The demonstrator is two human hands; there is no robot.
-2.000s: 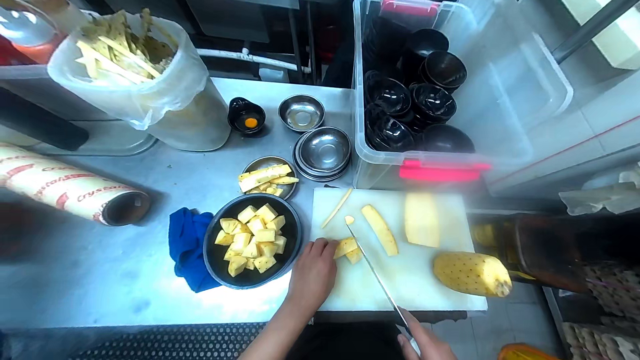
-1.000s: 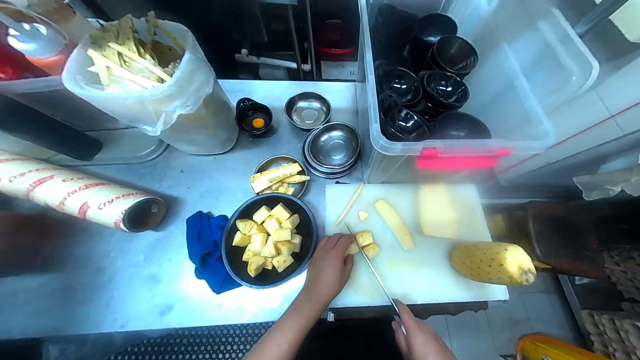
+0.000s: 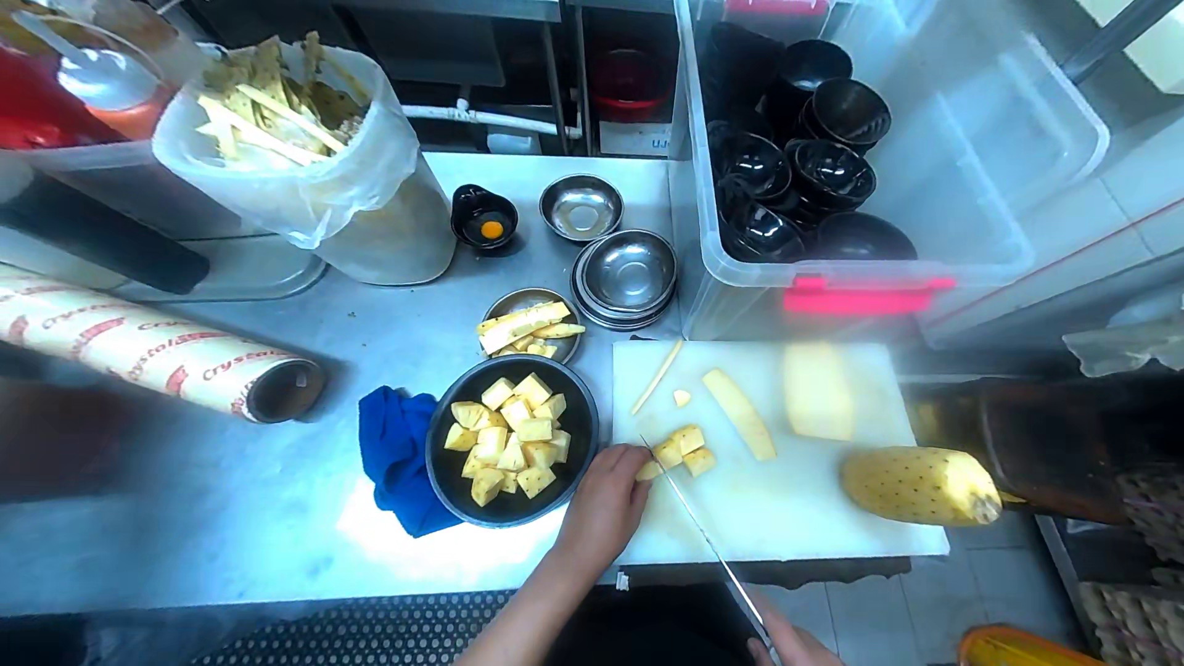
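Note:
A kitchen knife (image 3: 708, 541) is gripped by my right hand (image 3: 786, 640) at the lower edge, its blade slanting up and left over the white cutting board (image 3: 740, 518). With bent fingers, my left hand (image 3: 615, 490) holds a piece of pineapple (image 3: 649, 470) at the board's left side, beside the blade tip. Several cut pineapple chunks (image 3: 689, 442) lie just right of the blade. Further right are a pineapple strip (image 3: 740, 413), a larger flat slab (image 3: 820, 390) and a peeled whole pineapple (image 3: 916, 485). A black bowl of pineapple chunks (image 3: 442, 462) stands left of my left hand.
Behind the bowl stand a metal dish of pineapple strips (image 3: 532, 328), stacked steel bowls (image 3: 632, 271) and a small black cup (image 3: 484, 218). A clear bin (image 3: 731, 301) with black bowls borders the board. Leftward are a blue cloth (image 3: 398, 462), a film roll (image 3: 148, 347) and a lined peelings bucket (image 3: 388, 222).
More cut chunks lie beside the knife blade than two seconds ago. Both hands stay in about the same places on the board, and the view has shifted somewhat.

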